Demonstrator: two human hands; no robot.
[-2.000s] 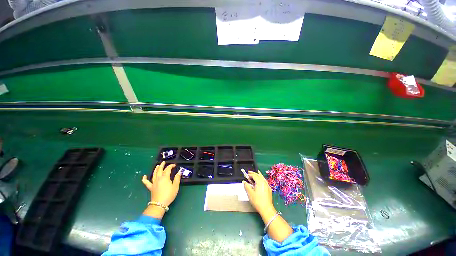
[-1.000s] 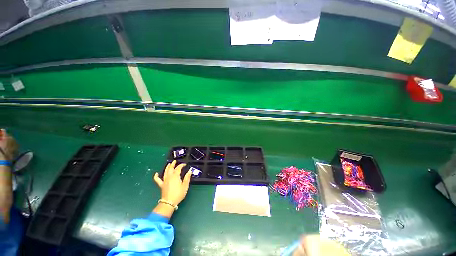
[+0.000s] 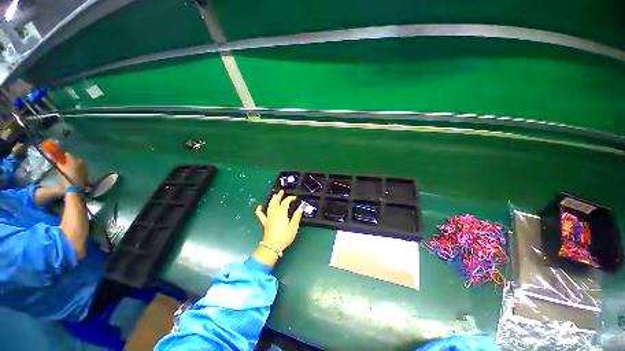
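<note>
The black parts tray (image 3: 399, 191) lies in front of me. Several small dark device housings (image 3: 364, 212) sit in its pockets, some with white or silver parts and one with a red line. The right-hand pockets hold no housings. My left hand (image 3: 279, 223) is bare, with fingers apart over the tray's lower left corner, covering part of a pocket. Whether the fingertips touch a housing is not clear. My right hand is out of view; only a blue sleeve (image 3: 460, 343) shows at the bottom edge. The tweezers are not visible.
A pale card (image 3: 376, 259) lies below the tray. A red-blue wire pile (image 3: 470, 247), clear plastic bag (image 3: 555, 301) and black parts bin (image 3: 603, 236) are at right. A second tray (image 3: 161, 223) lies left. A neighbouring worker's arm (image 3: 74, 218) is at far left.
The view has swung left, showing more of the neighbouring worker. My right hand has left the tray, moved down and gone out of the picture. My left hand stays at the tray's lower left.
</note>
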